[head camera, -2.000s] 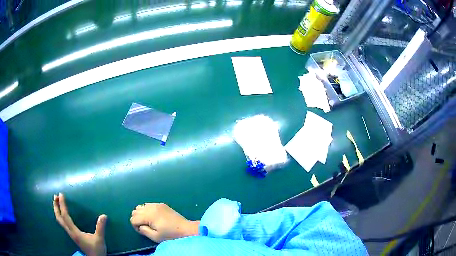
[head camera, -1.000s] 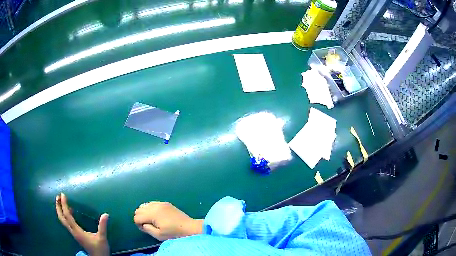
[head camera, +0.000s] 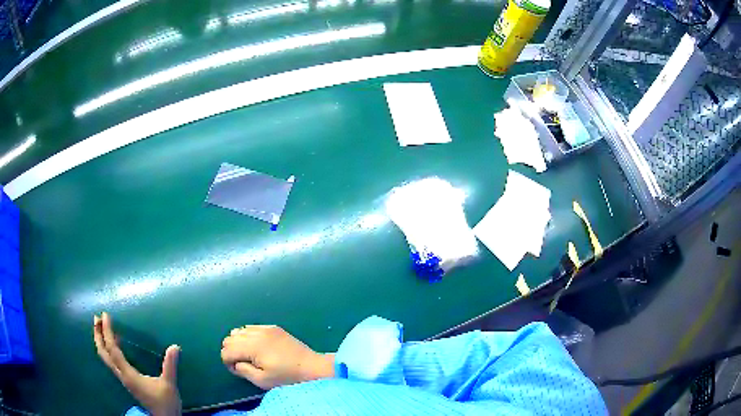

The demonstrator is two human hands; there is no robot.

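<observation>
My left hand (head camera: 140, 370) is at the lower left, with fingers and thumb spread around a thin clear glass plate (head camera: 140, 348). The plate is almost invisible; only a faint edge line and a darker patch show between the fingers and thumb. My right hand (head camera: 272, 356) is just right of it, with curled fingers pointing left; its fingertips are hidden, so I cannot tell if it pinches anything. Blue corner pads (head camera: 426, 265) are heaped at the mouth of a whitish bag (head camera: 432, 215). A spare plate with a blue corner (head camera: 250, 193) lies alone beyond my hands.
White sheets (head camera: 513, 219) lie right of the bag, and another (head camera: 417, 114) lies farther back. A clear parts box (head camera: 578, 136) and yellow can (head camera: 512, 36) are at the far right. Tape strips (head camera: 587, 229) hang at the right edge. A blue bin (head camera: 12, 284) is at left.
The view has shifted slightly, so the bench things sit a little farther right and higher. Both hands keep nearly the same pose. Nothing has visibly been picked up or let go.
</observation>
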